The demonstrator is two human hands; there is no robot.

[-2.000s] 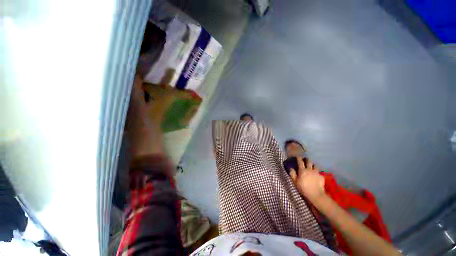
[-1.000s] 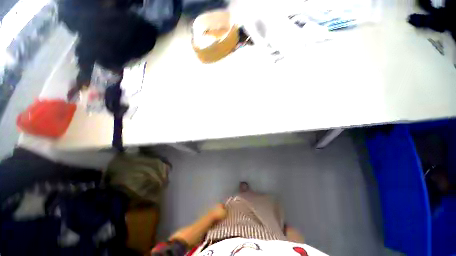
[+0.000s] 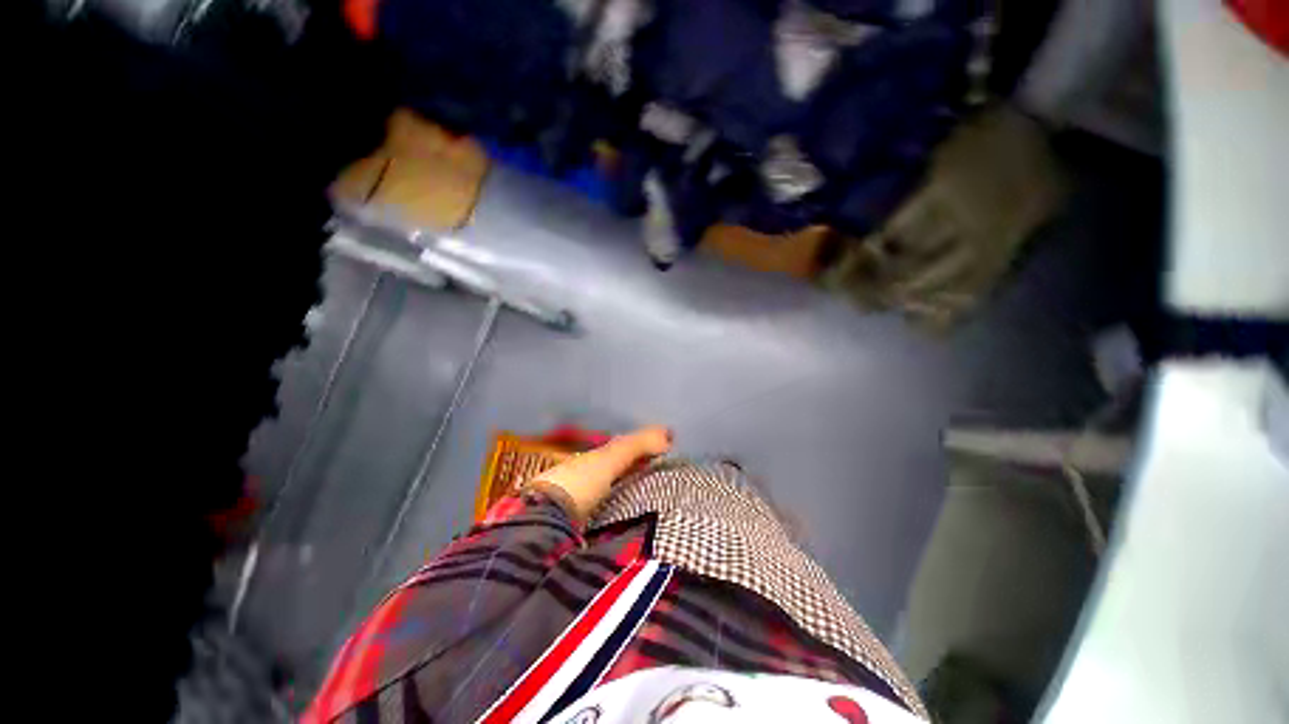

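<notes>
My left hand [image 3: 618, 460] is low in the middle of the head view, in a red and black plaid sleeve [image 3: 481, 587]. It is beside the checked apron [image 3: 735, 545] and over the edge of the stool. Its fingers are blurred, and I cannot tell whether they hold anything. My right hand is not in view. The stool's orange-brown slatted mat [image 3: 512, 474] shows partly behind the left hand, with a bit of red beside it. A dense black mass, probably hanging garments [image 3: 127, 368], fills the left side, its edge ragged.
Silver rack tubes [image 3: 495, 283] stand on the grey floor. A heap of navy garments with pale patches [image 3: 735, 85] lies at the top, with an olive sack [image 3: 975, 212] to its right. Brown cardboard [image 3: 424, 173] is at upper left. A white table [image 3: 1187, 538] bounds the right.
The view has swung from the white table to the floor, navy heap and black mass. The table is now at the right edge, and the left hand and sleeve appear larger.
</notes>
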